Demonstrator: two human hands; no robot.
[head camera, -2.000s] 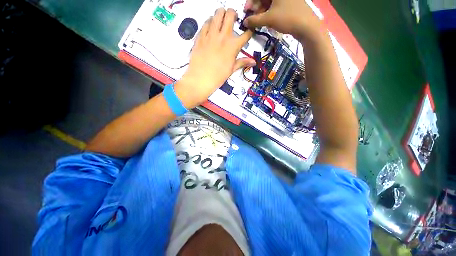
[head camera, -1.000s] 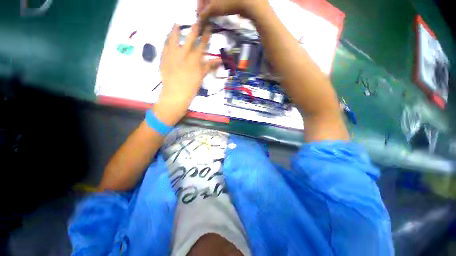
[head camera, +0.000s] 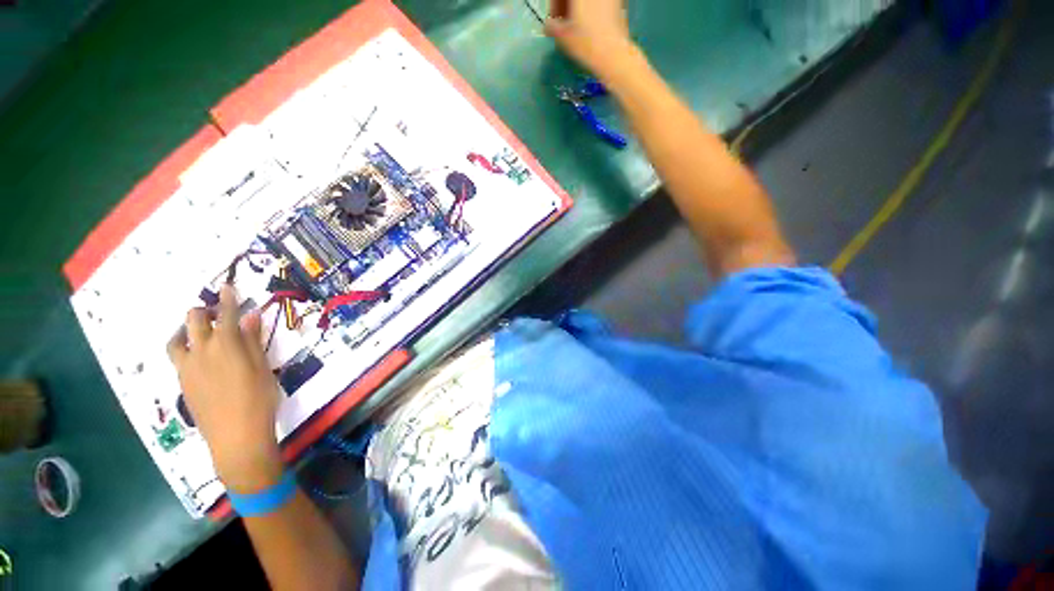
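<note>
The white chassis panel (head camera: 139, 312) lies tilted on the green bench, with the blue motherboard (head camera: 399, 254) and its black fan (head camera: 356, 201) near the middle. A red cable (head camera: 353, 301) and thin red and black wires lie at the board's left edge. My left hand (head camera: 225, 375) rests palm down on the panel's left part, fingertips at the black wires; whether it pinches one is hidden. My right hand (head camera: 592, 29) is off the panel at the top edge of the picture, partly cut off, fingers bent over something dark and thin that I cannot make out.
Blue-handled cutters (head camera: 595, 118) lie on the bench (head camera: 509, 58) below my right hand. A small white tape roll (head camera: 57, 486) and a tan roll (head camera: 21, 413) are at the far left. Red edging (head camera: 312, 46) borders the panel. A yellow line (head camera: 919, 173) crosses the grey floor at right.
The view has swung right, so the whole panel shows tilted. My right hand has left the panel wires and moved out over the bench near the cutters. My left hand has stayed on the panel.
</note>
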